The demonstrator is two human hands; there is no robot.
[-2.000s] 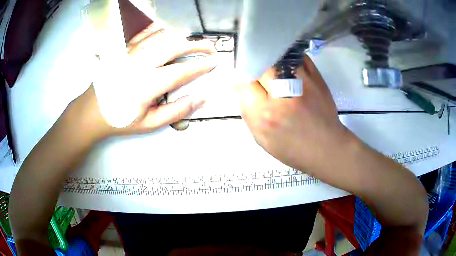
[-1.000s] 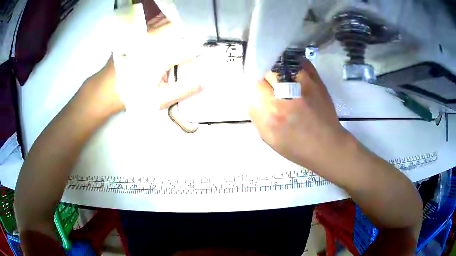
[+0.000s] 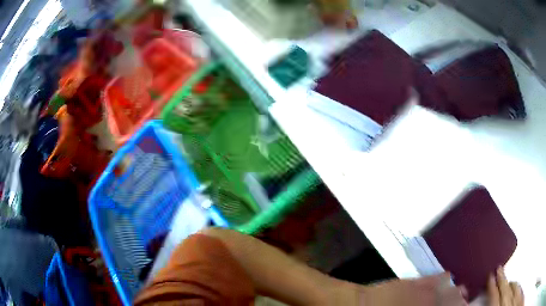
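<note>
A maroon pocket piece (image 3: 473,239) with rounded corners lies over the white table at the lower right, a pale strip along its left side. My left hand (image 3: 434,291) reaches in from the bottom left, blurred and partly cut off, its fingers at the piece's lower edge, gripping it there. A few fingertips (image 3: 506,291) rest at the piece's lower right edge, cut off by the picture's bottom. They look like my right hand, but this is not certain. The needle and presser foot are out of view.
Maroon cut pieces (image 3: 374,77) with pale ends lie farther back on the white table (image 3: 335,161). A small green box (image 3: 289,66) stands near the table's edge. Below left are a green basket (image 3: 239,140), a blue basket (image 3: 152,185) and red baskets (image 3: 129,98). An orange-brown sleeve (image 3: 197,272) crosses the bottom.
The view has swung left from the machine to the baskets and cut pieces. My hands have left the machine head area. A whole maroon pocket piece now shows at my fingers.
</note>
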